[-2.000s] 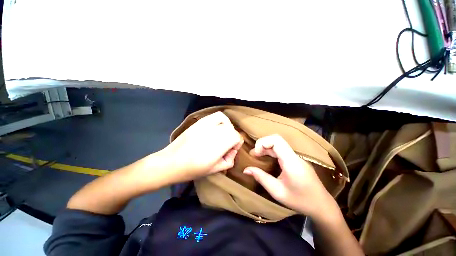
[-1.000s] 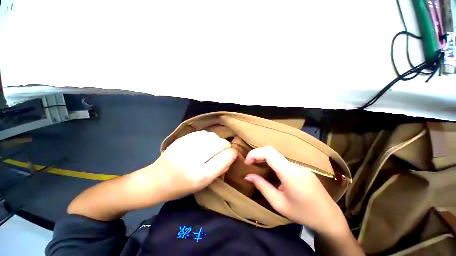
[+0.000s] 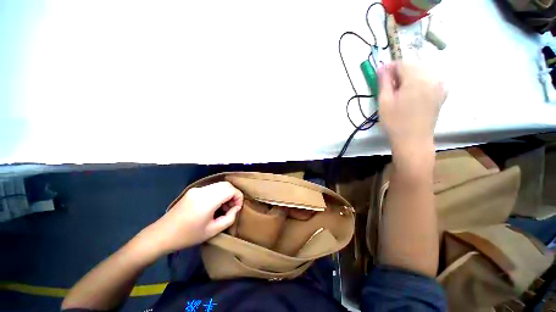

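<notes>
A tan-brown bag (image 3: 259, 265) sits mouth-up at the wearer's lap, below the table edge. Inside its open mouth show a lighter tan zip pocket panel (image 3: 286, 190) and smaller brown pockets (image 3: 258, 224). My left hand (image 3: 206, 214) is at the left side of the mouth, its thumb and forefinger pinching the bag's inner material. My right hand (image 3: 409, 97) is away from the bag, over the table beside a green-handled awl (image 3: 369, 77). It is blurred, with curled fingers; whether it holds something cannot be told.
Black cord (image 3: 349, 141) loops from the awl over the edge of the white table (image 3: 183, 91). A red container (image 3: 407, 11) and a ruler-like strip (image 3: 394, 38) lie beyond my right hand. More brown bags (image 3: 472, 207) are below the table at right. Dark items are at the far right.
My right hand has left the bag mouth and moved up and right onto the table by the tools. My left hand stays at the bag. The view has shifted right, showing more table.
</notes>
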